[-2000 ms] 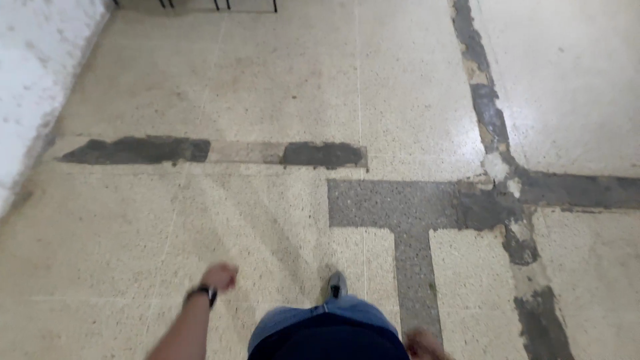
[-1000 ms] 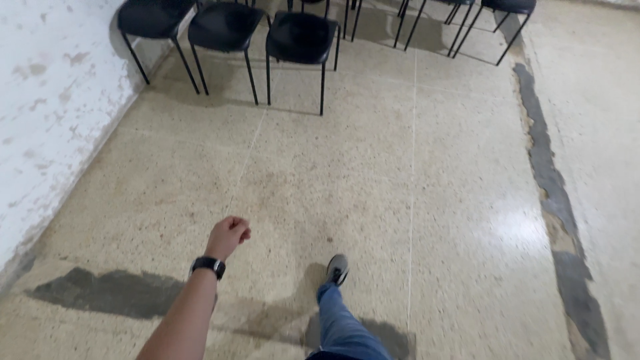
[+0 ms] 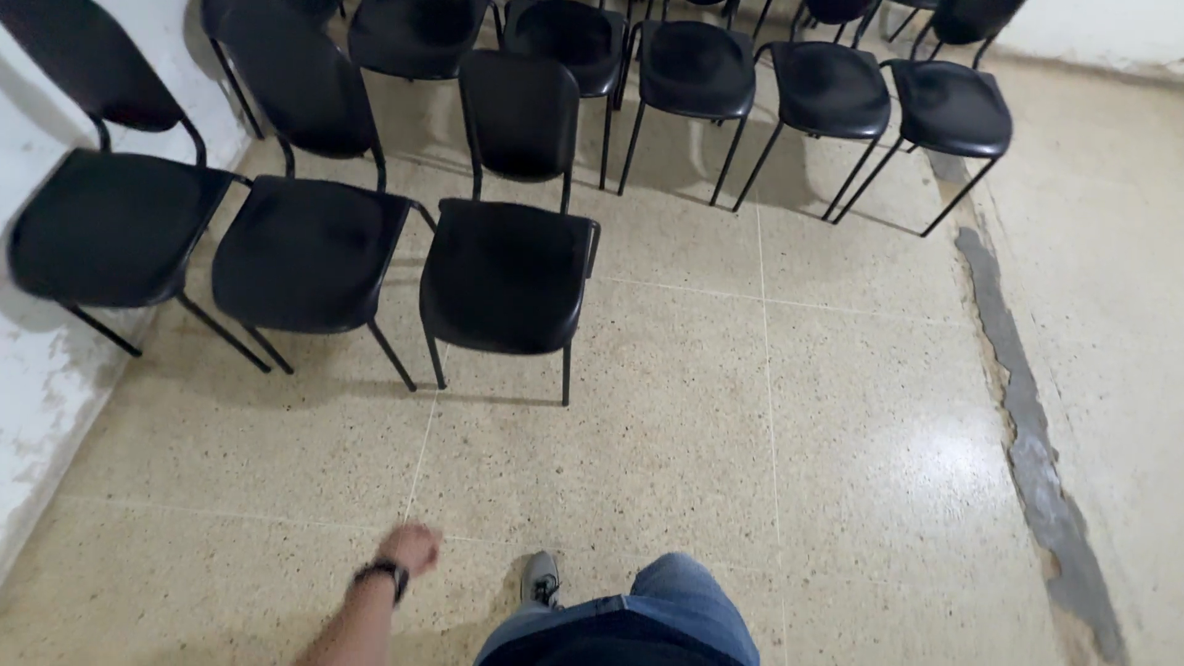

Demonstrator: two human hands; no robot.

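My left hand [image 3: 413, 548], with a dark watch [image 3: 383, 580] on its wrist, hangs over the floor at the lower left. Its fingers are curled and somewhat blurred, and no object shows in it. The nearest chair to it is a black one with metal legs [image 3: 507, 277], the rightmost of the front row. Left of that chair stand a second black chair [image 3: 310, 254] and a third [image 3: 120, 227] by the wall. My right hand is out of the frame.
Behind, a row of black chairs [image 3: 698, 69] runs across to the right. A stained white wall [image 3: 46, 407] borders the left. Down the right side of the speckled floor [image 3: 647, 444] runs a rough grey cement strip [image 3: 1027, 425]. My shoe [image 3: 540, 579] is at the bottom.
The view has moved forward across the floor, and the chairs, only partly in view earlier, now fill the upper part. My right hand, at the bottom edge two seconds ago, is out of view.
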